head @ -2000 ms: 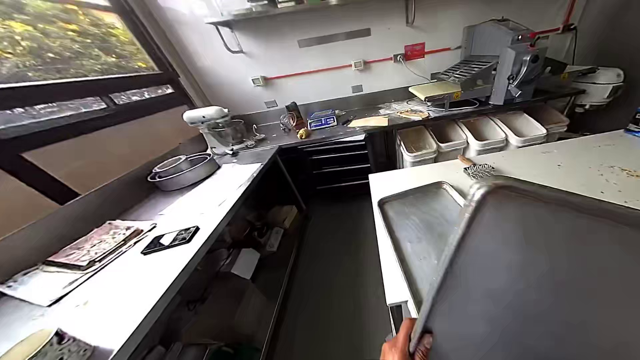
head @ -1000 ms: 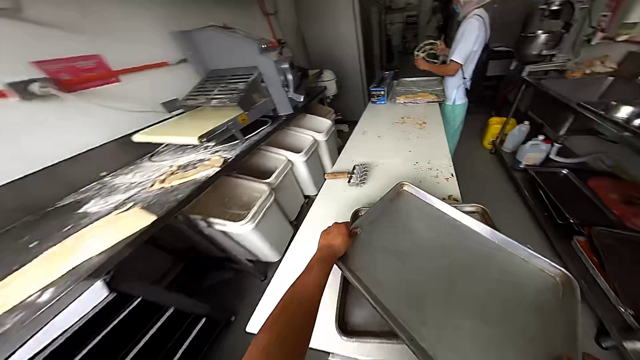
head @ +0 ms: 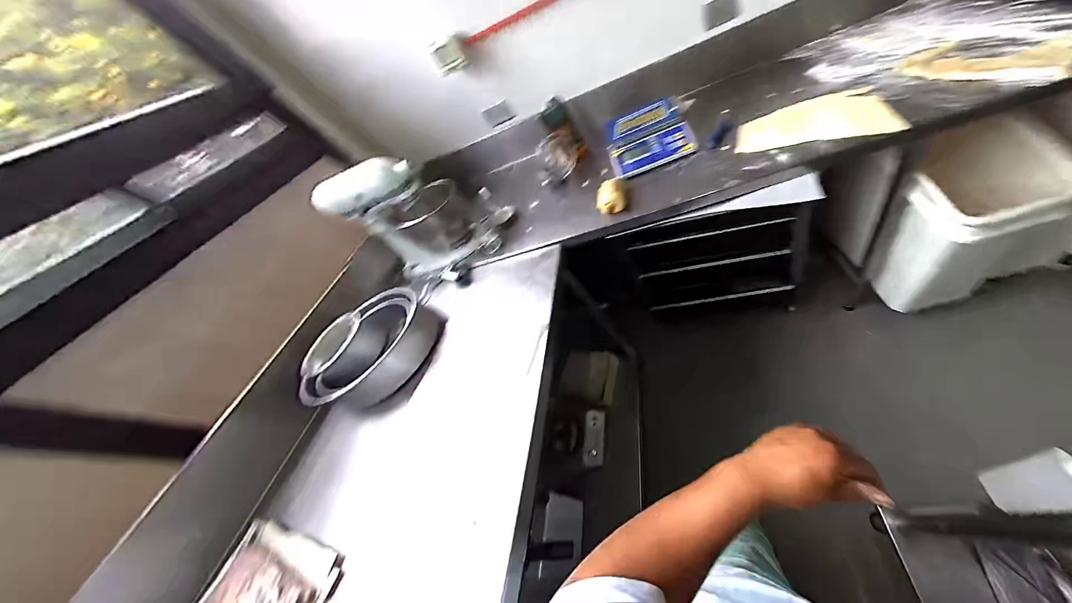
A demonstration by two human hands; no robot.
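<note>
My left hand reaches to the right over the floor, palm down. Its fingertips meet or nearly meet the end of a dark metal edge at the lower right; blur hides whether they grip it. Below that edge lies a grey metal surface with crinkled, shiny material. A white corner piece stands just above the edge. My right hand is out of view.
A white counter runs along the left, bearing nested metal pans and a stand mixer. The back counter holds a blue scale, yellowish lump and dough sheet. A white bin stands underneath.
The view has swung left, back towards the mixer. The large metal tray held up by my left hand in both earlier frames is no longer seen raised there.
</note>
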